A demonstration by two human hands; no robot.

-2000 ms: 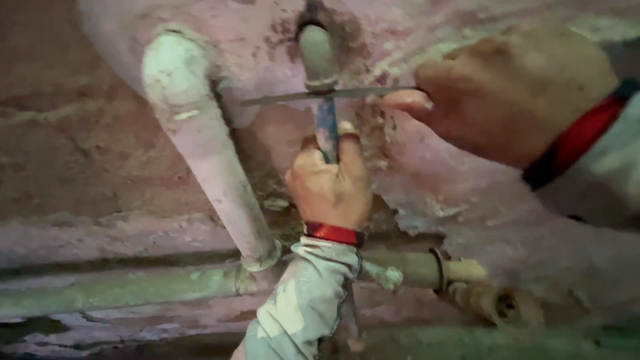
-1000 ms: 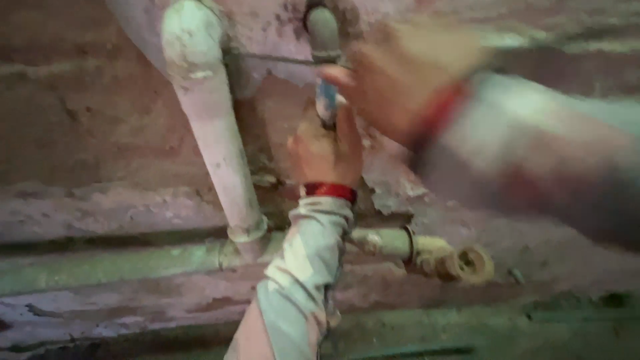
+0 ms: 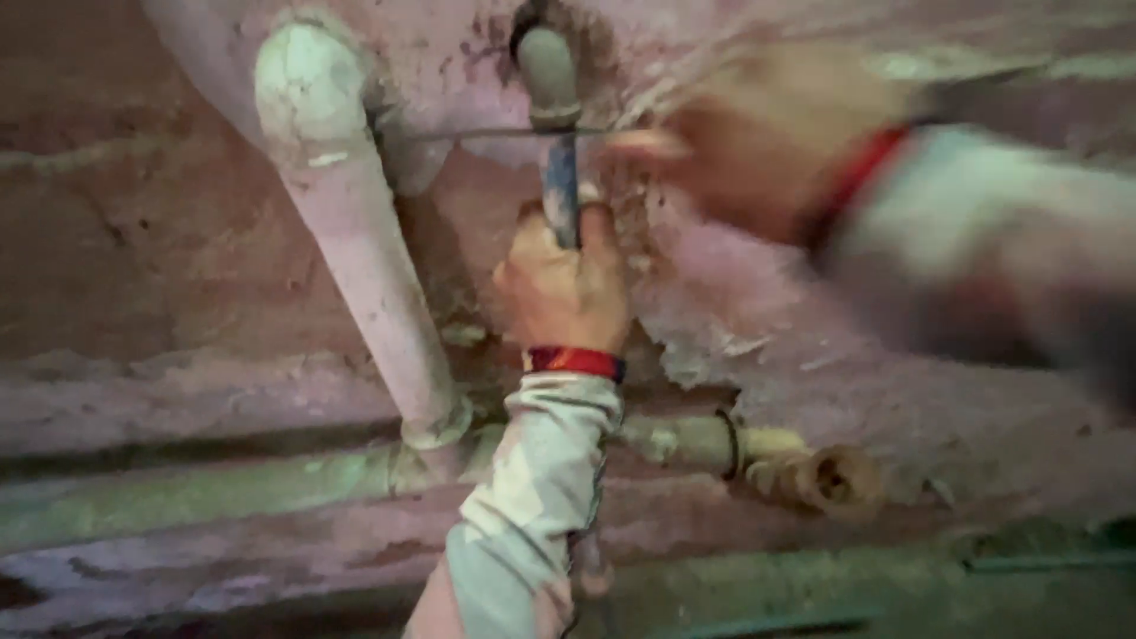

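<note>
My left hand (image 3: 568, 288), with a red band at the wrist, is closed around a narrow blue pipe (image 3: 560, 186) just below a grey pipe elbow (image 3: 547, 75) that comes out of the wall. My right hand (image 3: 754, 133), blurred and also banded in red, grips one end of a thin, dark, flat blade (image 3: 479, 134), seemingly a saw blade. The blade lies across the blue pipe, right under the elbow's collar. How the right fingers wrap the blade is too blurred to tell.
A thick whitish pipe (image 3: 373, 284) slopes down at the left from an elbow (image 3: 311, 80) to a horizontal pipe (image 3: 195, 493). An open-ended fitting (image 3: 834, 479) sits low at the right. Behind is a wall with peeling pink paint (image 3: 728, 293).
My right hand has moved back and forth with the blade, nearer the pipe one second ago and farther right now. My left hand keeps its hold on the pipe.
</note>
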